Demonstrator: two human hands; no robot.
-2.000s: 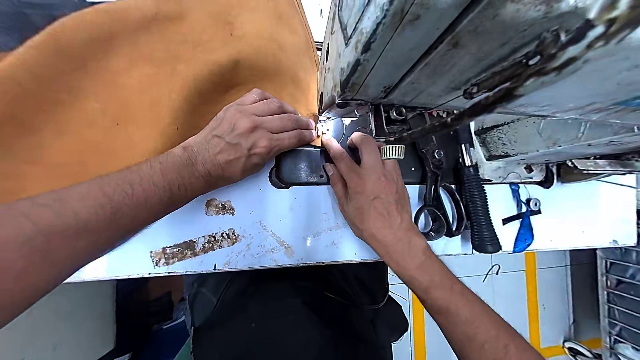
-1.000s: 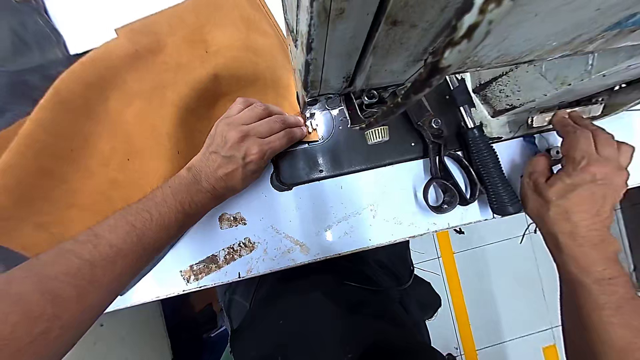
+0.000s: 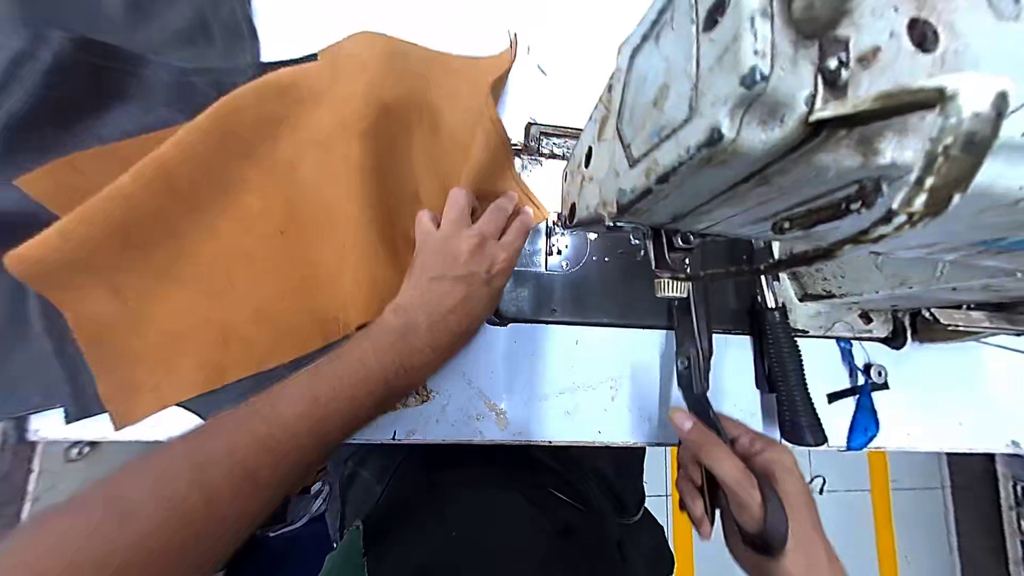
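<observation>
My left hand [image 3: 472,260] rests on the right edge of a tan leather piece [image 3: 264,216], fingertips on the edge beside the sewing machine's needle plate [image 3: 568,248]. Whether the fingers pinch the leather or only press it, I cannot tell. My right hand [image 3: 744,488] holds black-handled scissors [image 3: 694,360] by the loops at the table's front edge, blades pointing away from me toward the machine bed. The blade tips lie near a ribbed round knob [image 3: 672,287] under the head of the worn sewing machine [image 3: 720,120].
Right of the scissors, a black ribbed-handled tool [image 3: 790,376] lies on the white table [image 3: 560,384]. Beyond it are a blue scrap [image 3: 862,420] and a small bobbin-like part [image 3: 878,373]. Dark leather sheets [image 3: 104,88] lie under the tan piece at left.
My right hand has come back from the far right and taken up the scissors, which lay on the machine bed. The tan leather's edge has moved away from the needle area with my left hand.
</observation>
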